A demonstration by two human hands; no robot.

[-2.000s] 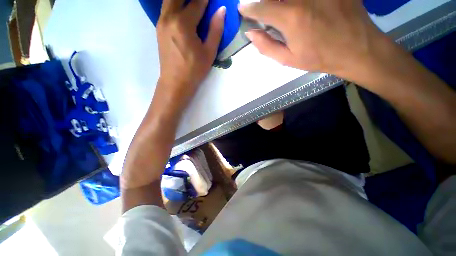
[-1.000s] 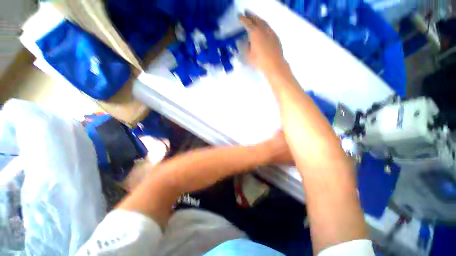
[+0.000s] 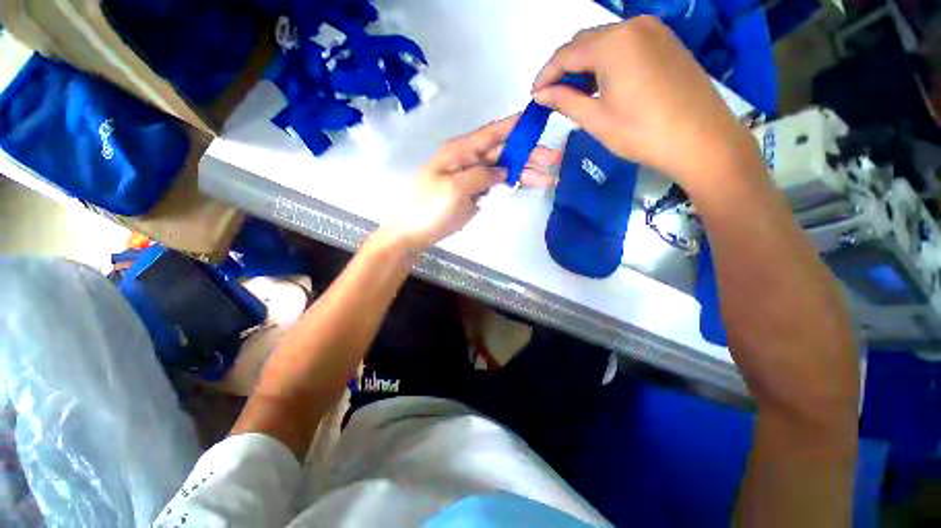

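A small blue tab [image 3: 525, 142] is held between my two hands above the white table. My left hand [image 3: 454, 186] grips its lower end with fingers and thumb. My right hand [image 3: 629, 93] pinches its upper end, where a blue strip folds over. A blue pouch piece [image 3: 593, 206] with a white printed logo and a rounded end lies flat on the table, just right of the tab and below my right hand. A heap of small blue-and-white tabs [image 3: 346, 77] lies on the table at the upper left.
The sewing machine [image 3: 810, 155] stands at the right. A ruler-marked edge [image 3: 433, 266] runs along the table front. A blue packet [image 3: 93, 134] and open boxes are at the left. A translucent plastic bag [image 3: 83, 402] is at the lower left. More blue pieces lie at the upper right.
My hands, earlier crossed with one reaching toward the tab heap, are now apart and hold a tab between them. The view has shifted, and the logo pouch piece now shows on the table.
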